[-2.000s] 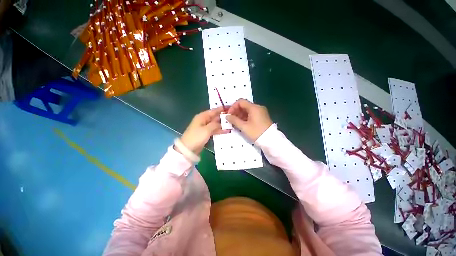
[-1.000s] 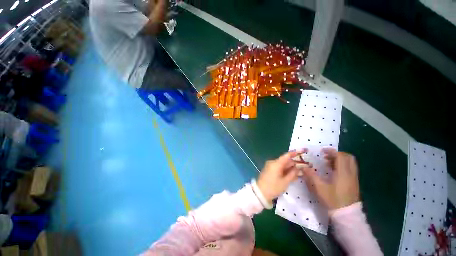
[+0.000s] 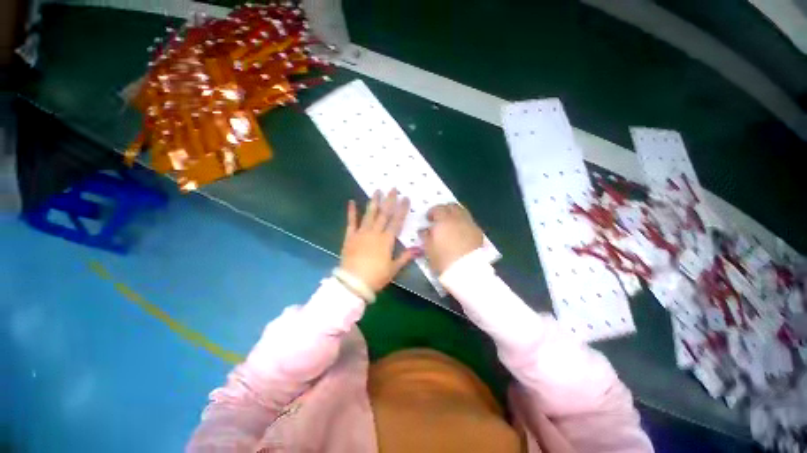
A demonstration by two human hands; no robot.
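Observation:
The pad sheet (image 3: 382,146), long and white with rows of dark dots, lies slanted before me on the dark green surface. My left hand (image 3: 376,243) rests flat on its near left edge, fingers spread. My right hand (image 3: 451,237) is on the near right part of the sheet with its fingers curled down. The fingertips are blurred, so I cannot tell if they pinch anything. A small reddish spot shows by my left thumb tip; I cannot tell what it is.
A pile of amber wired parts (image 3: 208,106) lies at upper left. Another dotted sheet (image 3: 553,186) lies to the right, and a third (image 3: 662,152) beyond it. A heap of padded parts with red leads (image 3: 721,287) is at right. A blue stool (image 3: 97,211) stands at left.
The view has swung back from the left. The pad sheet has turned, its far end now leaning left. My left hand has opened flat on it; the small part held earlier no longer shows clearly.

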